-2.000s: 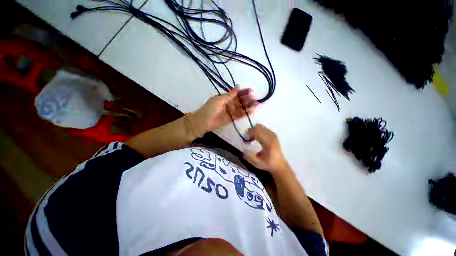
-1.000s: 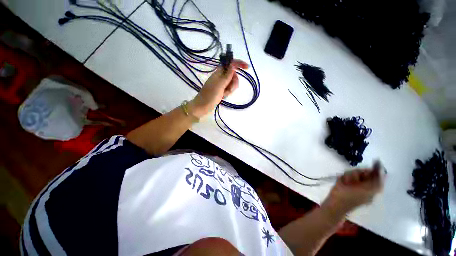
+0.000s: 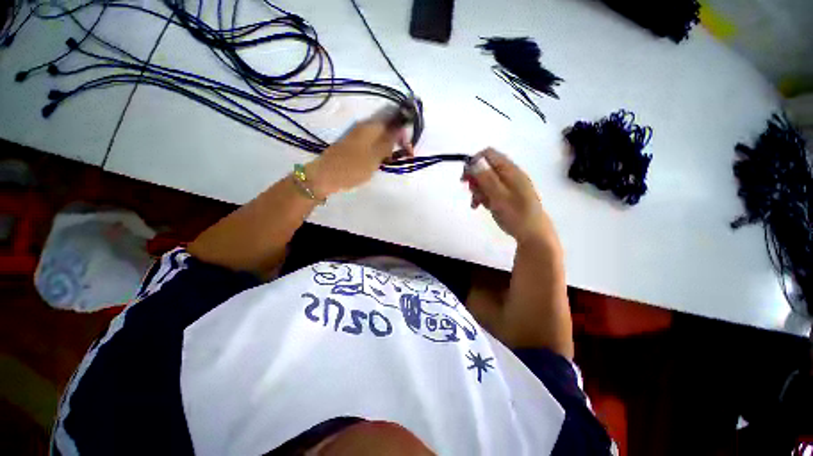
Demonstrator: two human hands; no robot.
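My left hand [image 3: 361, 153] is closed on black cable near the middle of the table; its fingers are blurred and partly hidden by a dark cable end. My right hand [image 3: 501, 189] grips the other end of a short folded black cable [image 3: 428, 161] that runs level between both hands. Loose cables [image 3: 239, 100] lie in wide loops and strands to the left, with small dark plug ends fanned out at the far left. A pale covering shows on a right fingertip.
The white table [image 3: 526, 227] holds a phone [image 3: 431, 20], a pile of twist ties [image 3: 524, 64], a heap of tied bundles [image 3: 610, 157], more black cables [image 3: 777, 200] at far right and a large black heap [image 3: 664, 11] at the far edge. A pale bag-like thing [image 3: 89, 258] is left, off the table.
My right hand has come back from far right towards my left hand, and the stretched cable is now a short folded length. The view has shifted, so the table things sit higher.
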